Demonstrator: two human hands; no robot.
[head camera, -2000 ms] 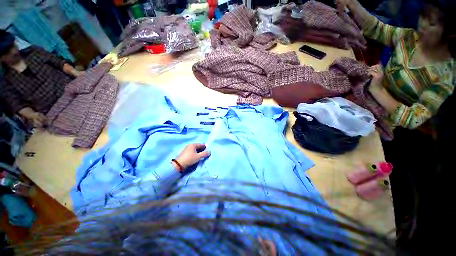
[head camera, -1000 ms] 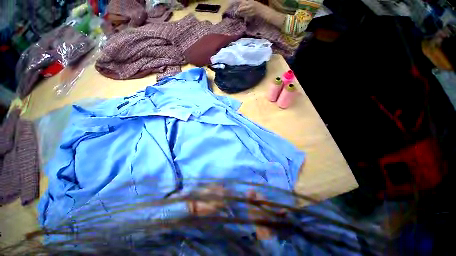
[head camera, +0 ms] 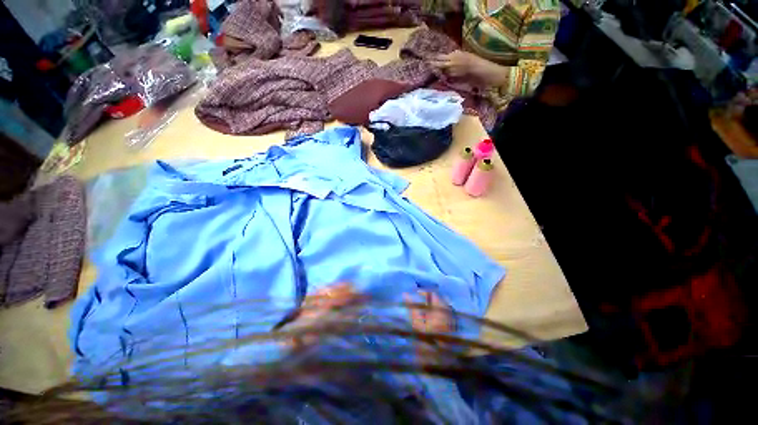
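A light blue shirt [head camera: 241, 241] lies spread in a loose heap on the pale table nearest me, its collar end toward the far side. My left hand [head camera: 322, 311] is on the shirt's near part, blurred and partly covered by dark strands of hair. My right hand [head camera: 430, 319] is a little to its right, also over the near cloth and behind the strands. The fingers of both hands are too blurred to show whether they grip cloth.
A black bag [head camera: 411, 145] with a white plastic bag [head camera: 417, 109] on top and pink thread cones [head camera: 478, 174] stand right. Tweed jackets [head camera: 274, 91], a phone [head camera: 373, 41] and bagged garments [head camera: 133, 83] lie beyond. A person's striped sleeve [head camera: 524, 79] reaches in; the table edge is right.
The view has swung right since two seconds ago. My left hand has moved from the shirt's middle to its near part, and my right hand shows beside it. The shirt's upper part is folded differently.
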